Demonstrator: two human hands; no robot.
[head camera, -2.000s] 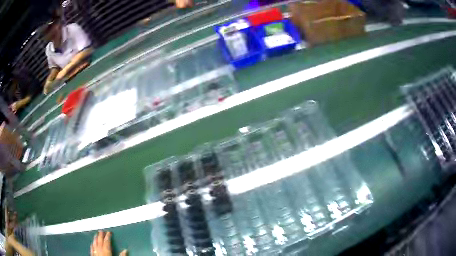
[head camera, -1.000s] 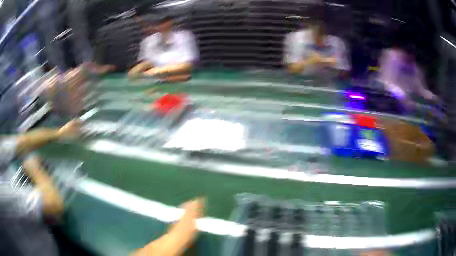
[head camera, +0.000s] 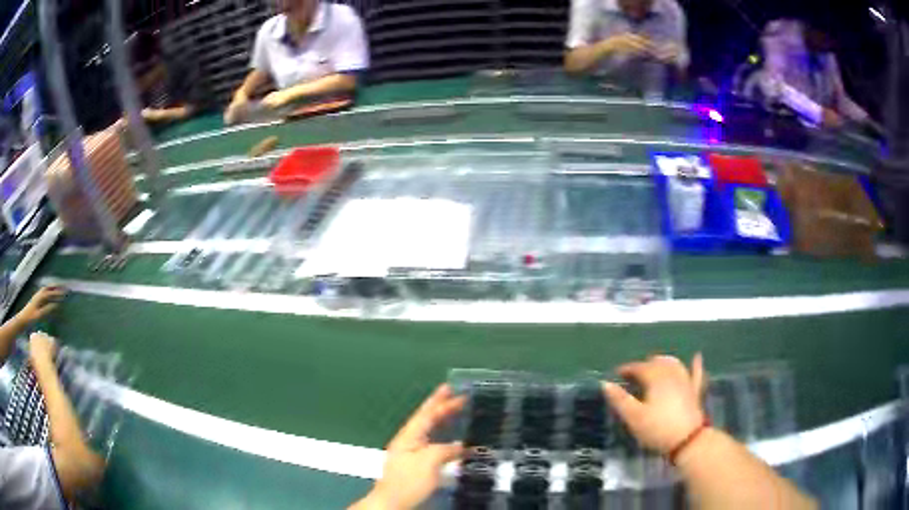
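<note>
The clear blister tray (head camera: 743, 388) lies low in the view, cut off by the bottom edge. Three rows of small black parts (head camera: 533, 413) fill its left portion. My left hand (head camera: 421, 450) is at the tray's left edge, fingers spread, with nothing visible in it. My right hand (head camera: 663, 403), with a red band at the wrist, is over the tray just right of the black rows. Its fingers are bent, and whether it pinches something cannot be told.
Clear middle trays (head camera: 578, 214) lie beyond a white stripe, with a white sheet (head camera: 394, 237) and red tray (head camera: 305, 167) on them. A blue bin (head camera: 688, 234) and cardboard box (head camera: 822, 209) stand at back right. A neighbour's arms (head camera: 70, 423) are at left. People sit opposite.
The view has swung and steadied. My left hand has moved to the tray's left edge. My right hand, barely showing at the bottom a second ago, now reaches over the tray.
</note>
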